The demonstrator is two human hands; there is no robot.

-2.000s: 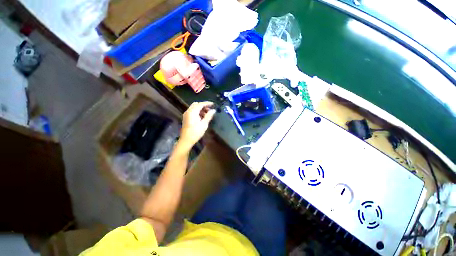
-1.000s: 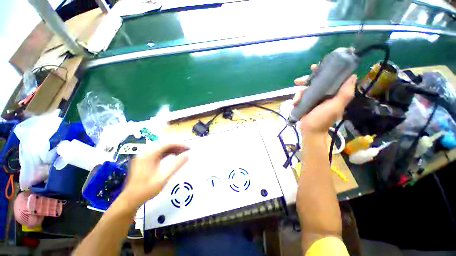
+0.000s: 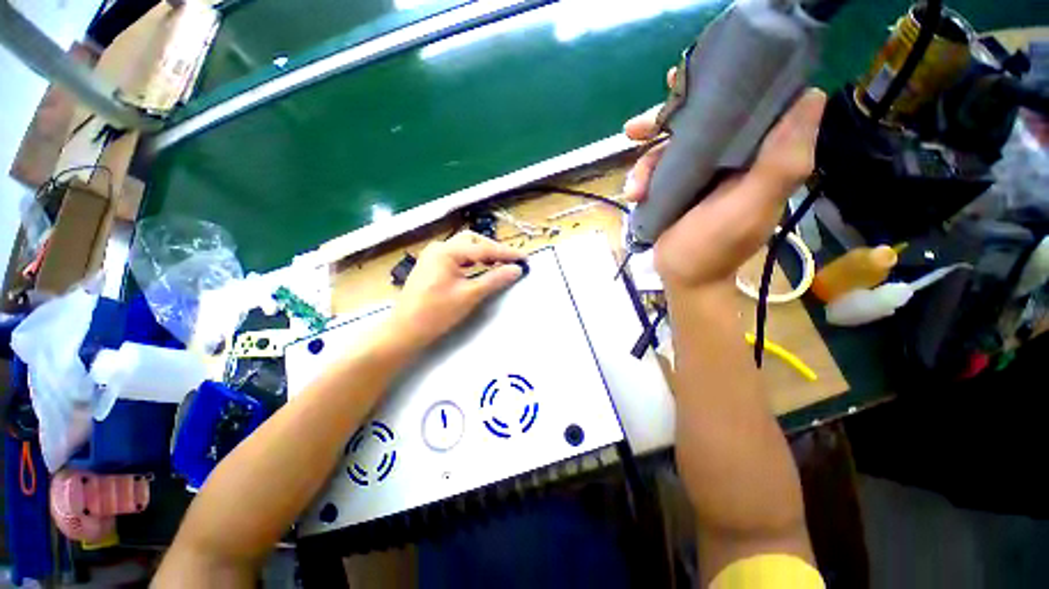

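Observation:
The pale bottom cover of the stand lies face up, with two black vent rings and dark corner dots. The stand's row of black teeth faces me. My left hand reaches over the cover, with thumb and fingertips close together at its far right corner, touching a dark spot. Whether they pinch a tiny screw cannot be told. My right hand is closed around the thick grey electric screwdriver. The tool slants with its tip down, above and right of that corner, clear of the cover.
A green conveyor belt runs behind. A blue parts bin, a pink object and bags are left. A tape roll, a yellow strip, bottles and black cables are right.
My view has turned and come closer. My left hand has moved from the cover's left side to its far right corner. My right hand still holds the screwdriver, now nearer to the camera.

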